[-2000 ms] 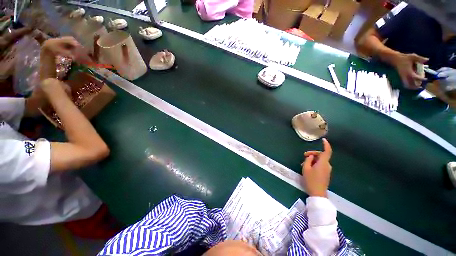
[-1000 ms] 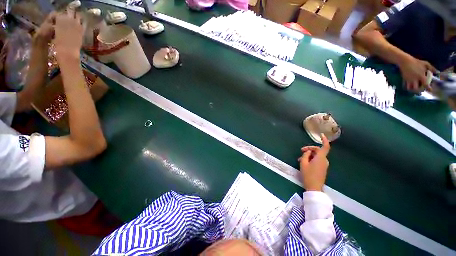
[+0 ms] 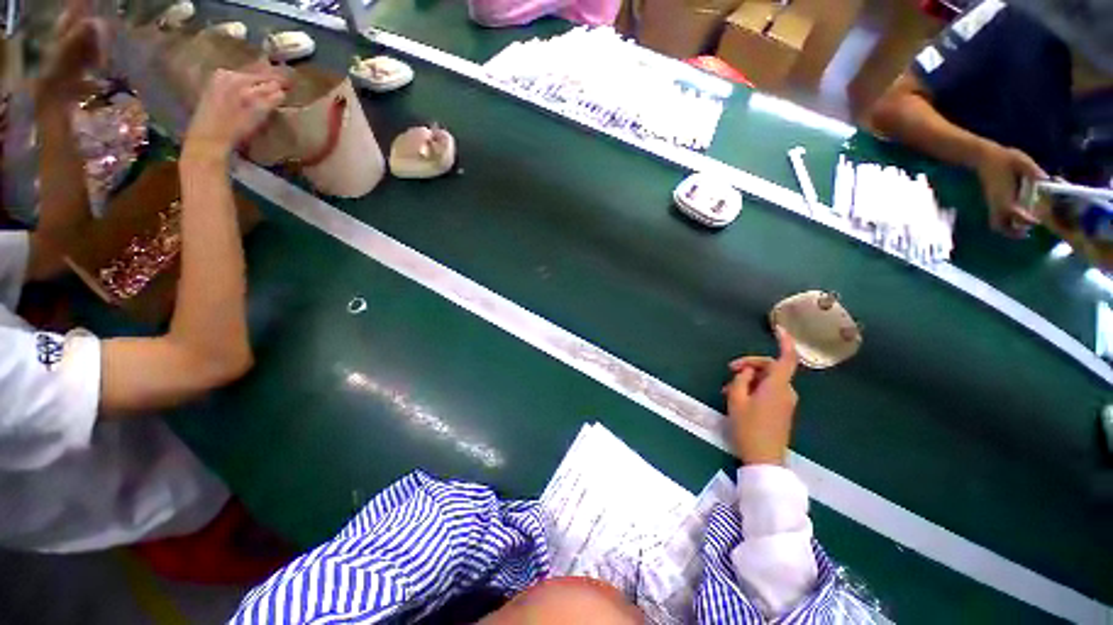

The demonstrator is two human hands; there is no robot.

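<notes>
A beige base piece [image 3: 820, 332] with small fittings on top lies on the green belt at the right. My right hand [image 3: 764, 403] is over the metal rail, its index finger extended to the near left edge of the piece; whether it touches cannot be told. The hand holds nothing visible. White label sheets [image 3: 625, 494] with printed rows lie fanned in front of me, partly hidden by my striped sleeves and my head. My left hand is not in view; only its sleeve shows at the bottom.
A pale rail [image 3: 537, 327] divides the bench. More base pieces [image 3: 424, 151] and a white base [image 3: 708, 199] lie on the belt. At left a neighbour's hands are at a beige housing [image 3: 344, 144] beside an open box [image 3: 137, 263]. White tubes [image 3: 610, 88] lie across the line.
The base pieces on the belt have shifted right. The beige base has passed along my fingertip, while my right hand stays almost in place. The neighbour's hands have moved around the housing.
</notes>
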